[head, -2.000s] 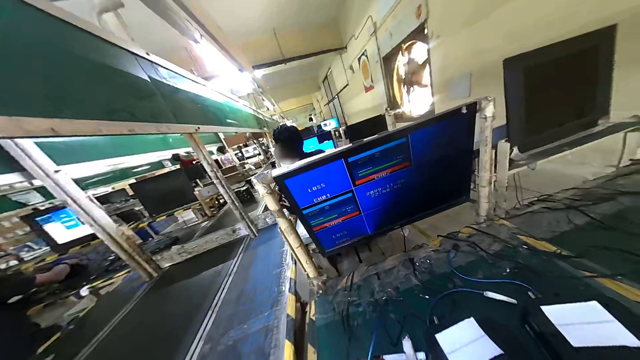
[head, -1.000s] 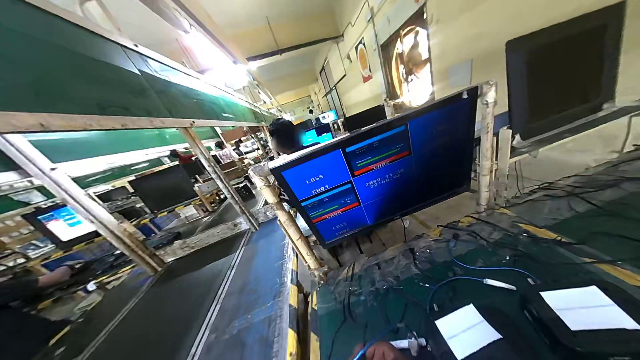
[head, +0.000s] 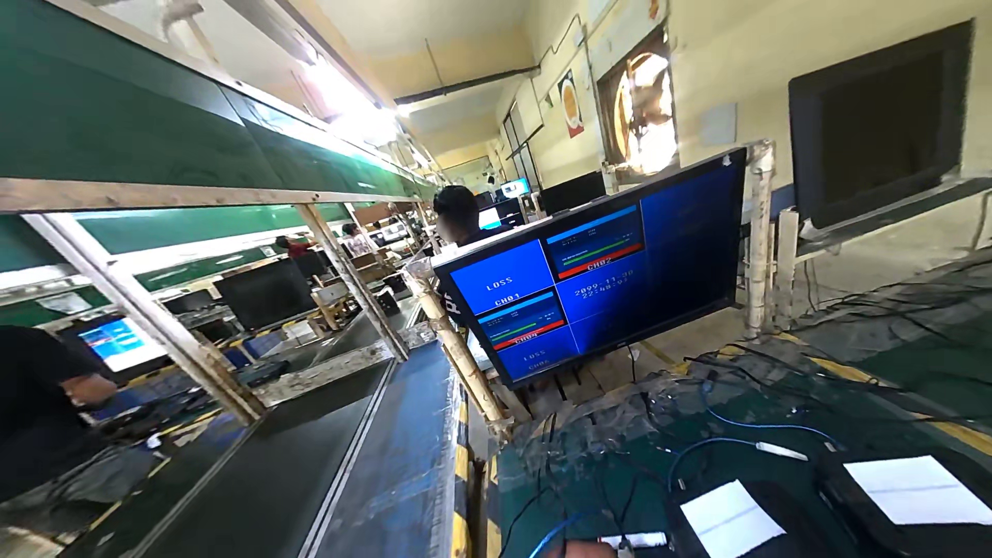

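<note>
At the bottom edge of the head view, only a small part of a hand [head: 583,549] shows, beside a white marker-like stick [head: 634,539] and a cable connector; which hand it is and what it grips I cannot tell. To its right lie a black box with a white paper on top [head: 732,518] and another black box with a larger white paper [head: 916,488]. A blue cable [head: 717,442] with a white sleeve [head: 781,450] curves behind them. A lit monitor [head: 604,263] with blue panels stands beyond the bench.
A green bench mat [head: 643,422] carries tangled black cables. A conveyor belt [head: 387,457] runs along the left, beside metal posts [head: 147,318]. A dark monitor [head: 880,124] stands at the right. One person [head: 456,217] is behind the lit monitor; another person in dark clothing [head: 39,411] is at the far left.
Part of a hand came into view at the bottom edge between the first and second frames; less of it shows now. The person at the far left shows more now.
</note>
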